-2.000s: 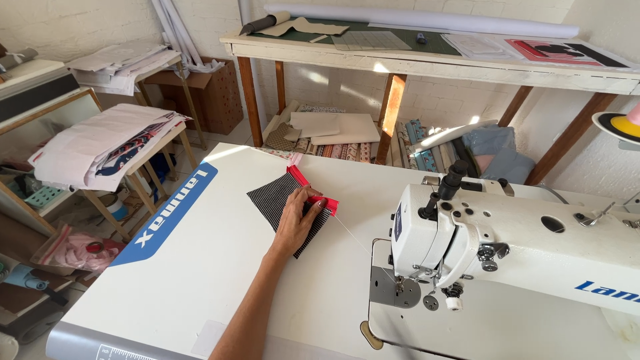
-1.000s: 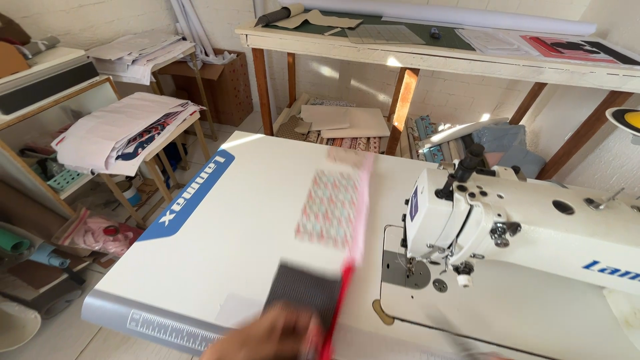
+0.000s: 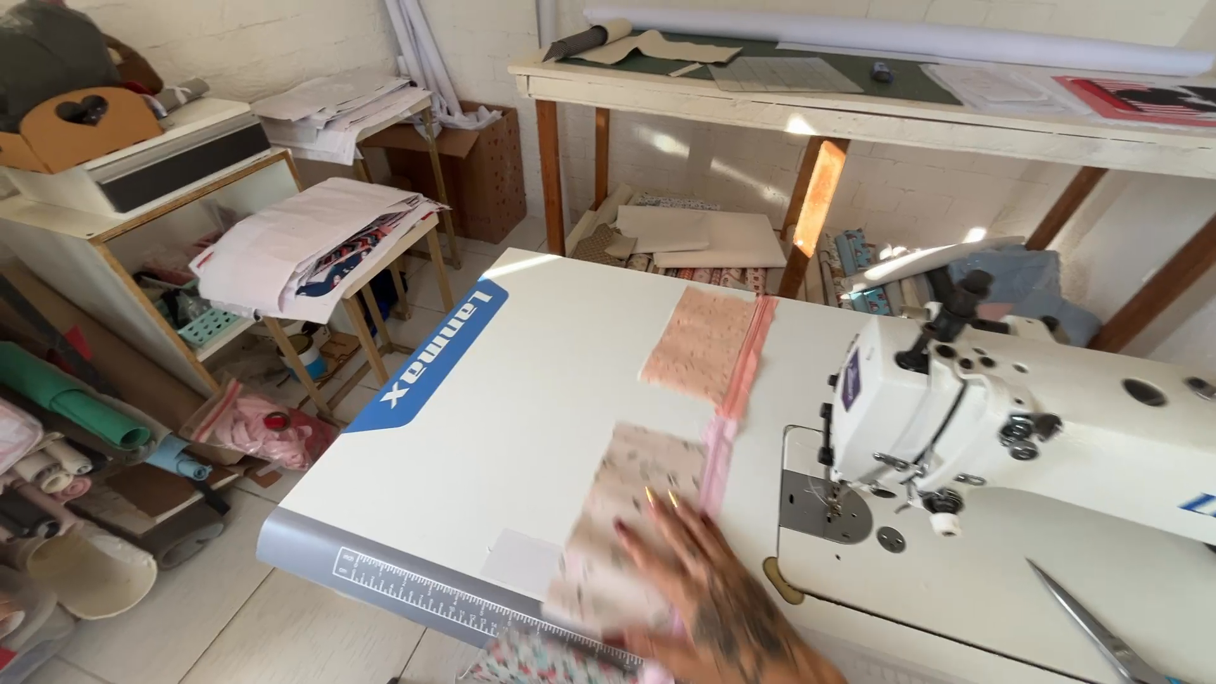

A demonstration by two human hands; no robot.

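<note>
My right hand (image 3: 708, 589), tattooed on its back and slightly blurred, lies palm down with fingers spread on a pale pink patterned fabric piece (image 3: 632, 494). That piece adjoins a pink zipper strip (image 3: 719, 456). Farther up, a salmon fabric piece (image 3: 703, 342) lies along a salmon zipper strip (image 3: 755, 347), in line with the pink one. A multicoloured printed fabric piece (image 3: 556, 660) is at the table's front edge, below my hand and partly cut off. My left hand is not in view.
The white sewing machine (image 3: 912, 418) stands right of the fabric, its needle area above a metal plate (image 3: 822, 508). Scissors (image 3: 1092, 617) lie at lower right. A ruler scale (image 3: 418, 589) runs along the table's front edge. Behind is a long white workbench (image 3: 665, 104); paper stacks (image 3: 304, 242) stand left.
Two seconds ago a hand rested on black striped fabric with a red strip; neither piece shows now. Salmon and pale pink pieces now lie on the table, and the tattooed hand is at lower centre.
</note>
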